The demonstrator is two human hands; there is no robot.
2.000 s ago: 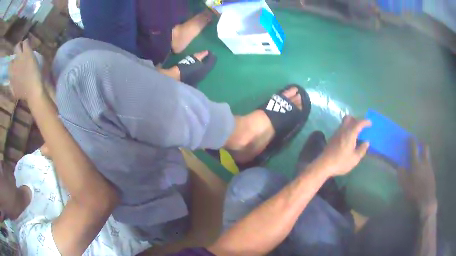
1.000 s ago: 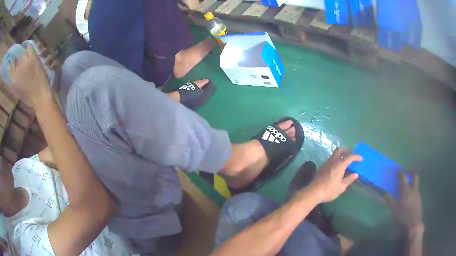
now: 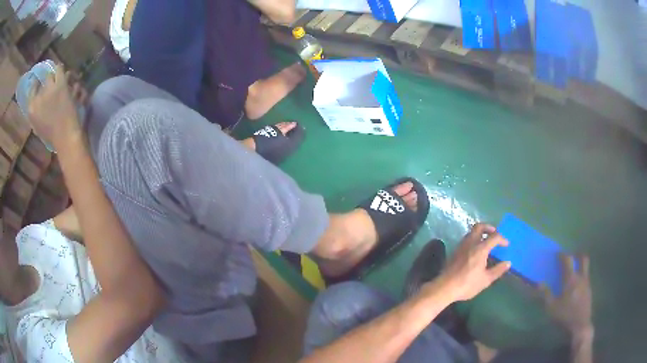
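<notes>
A blue-faced box (image 3: 531,254), probably a closed carton, is low over the green floor at the right. Its blue face points up; its sides are mostly hidden. My left hand (image 3: 474,264) holds its left end, thumb and fingers spread at the edge. My right hand (image 3: 570,292), blurred, holds its right end.
An open white and blue carton (image 3: 355,99) stands on the floor near a yellow-capped bottle (image 3: 308,47). A wooden pallet (image 3: 426,40) with blue cartons (image 3: 477,24) is behind. A seated person's grey-trousered leg (image 3: 206,177) and sandal (image 3: 394,220) are close on my left.
The view has tilted up, so the floor, open carton and blue box appear lower; more pallet and cartons show. Both hands remain on the box. The neighbour's raised hand has shifted slightly.
</notes>
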